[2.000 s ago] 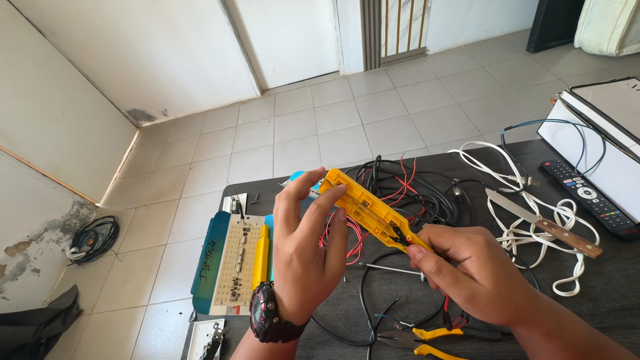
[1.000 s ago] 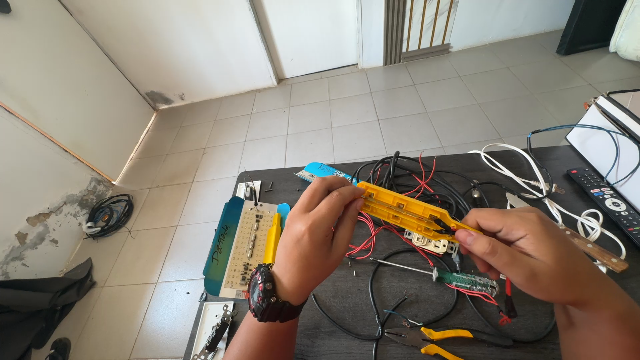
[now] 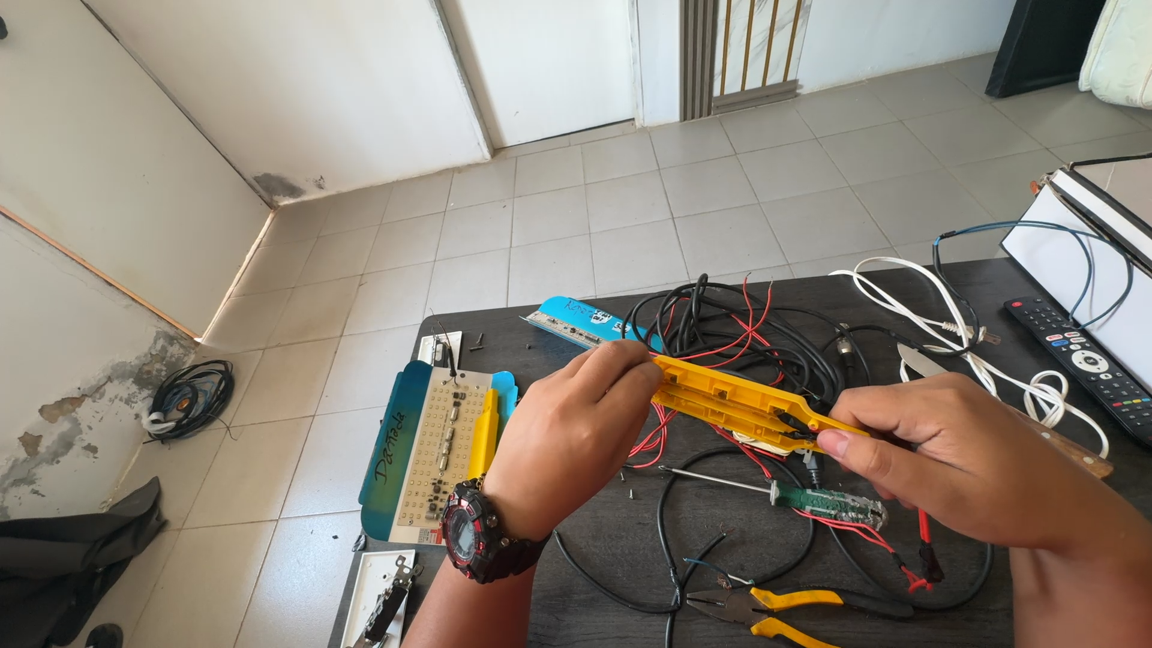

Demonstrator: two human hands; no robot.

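A yellow plastic housing [image 3: 720,396], hollow side showing, is held up between both hands over the table. My left hand [image 3: 576,427], with a black and red watch on its wrist, grips the left end. The fingers of my right hand [image 3: 918,450] pinch the right end, where a small dark part sits inside. Below lies a screwdriver [image 3: 828,504] with a green handle, and nearer the front edge are pliers [image 3: 765,612] with yellow handles. An LED circuit board [image 3: 432,459] on a blue backing, with a yellow strip [image 3: 484,436] on it, lies left of my left hand.
Coiled black cable [image 3: 720,315] and red wires lie behind the housing. A white cord [image 3: 900,265], a partly hidden knife [image 3: 922,362] and a remote control [image 3: 1089,360] are at right. A white plate [image 3: 364,598] with a metal part lies at front left, and small screws [image 3: 477,342] at the back.
The yellow housing has tilted, and its right end has moved away from the spot over the cables where it was. The screwdriver, largely hidden at first, now shows. Both hands keep their hold.
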